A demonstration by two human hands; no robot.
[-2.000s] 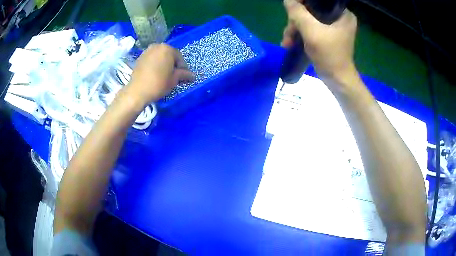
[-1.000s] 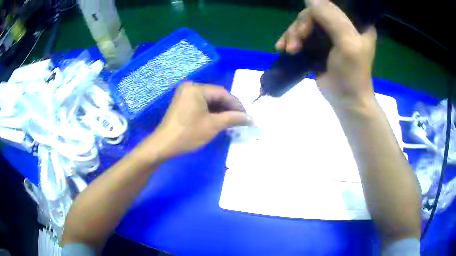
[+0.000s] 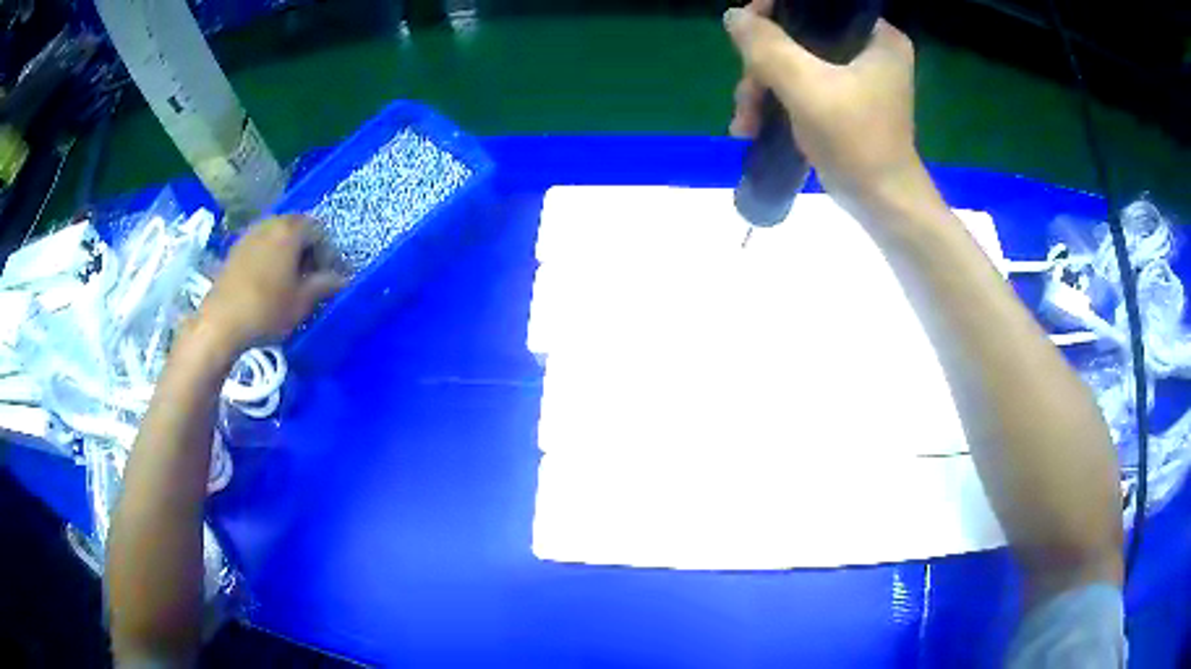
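Several white power strips [image 3: 731, 392] lie side by side on the blue surface, overexposed into one white sheet. My right hand [image 3: 836, 111] grips the black electric screwdriver [image 3: 776, 177] upright over the far part of the strips. Its thin bit points down; whether it touches a strip cannot be told. My left hand [image 3: 272, 281] is at the near left end of the blue screw bin [image 3: 460, 157], with its fingertips at the silvery screws [image 3: 398, 196]. Whether it holds a screw is too small to tell.
Bagged white cords and strips [image 3: 92, 327] are piled at the left. A pale post [image 3: 196, 98] stands behind the bin. More cords in clear film [image 3: 1110, 288] lie at the right, where a thin black cable [image 3: 1134, 340] hangs. Clear tape [image 3: 904, 596] is at the front edge.
My left hand has moved from the strips back to the screw bin. The screwdriver has gone from slanted to nearly upright. The whole view has shifted, so the bin appears further left.
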